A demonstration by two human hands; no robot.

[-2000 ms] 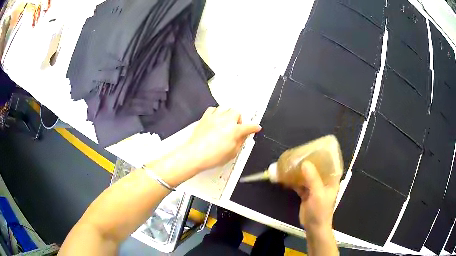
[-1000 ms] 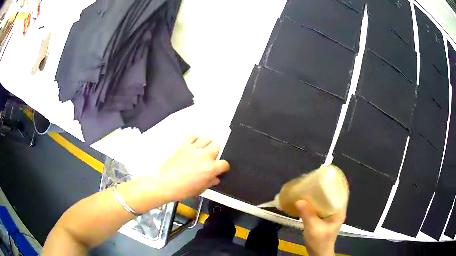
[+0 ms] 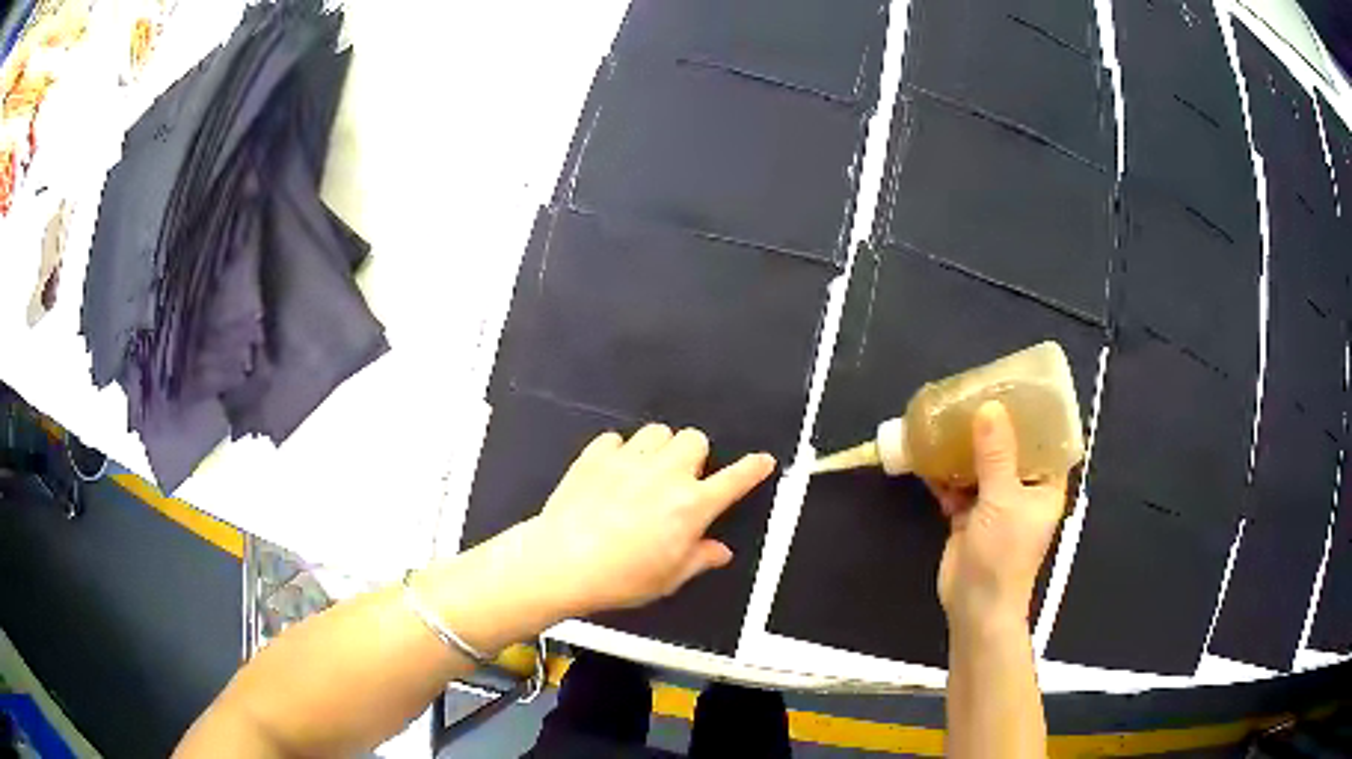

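Note:
My right hand is closed around a translucent glue bottle with amber contents, tilted so its pale nozzle points left. The nozzle tip is at the white gap between two columns of black pieces, by the left edge of the second column. My left hand lies over the nearest piece of the first column, fingers apart and holding nothing. Its index fingertip is close to the nozzle tip. The black pieces overlap in long columns.
A fanned stack of loose black pieces lies on the white table covering at left. A small brown-grey item and orange-and-white pieces lie at far left. The table's near edge curves past my legs. A yellow floor line runs below.
The view has shifted right along the table. The nozzle has moved from the first column's near edge to the gap beside the second column. My left hand has moved right onto the first column.

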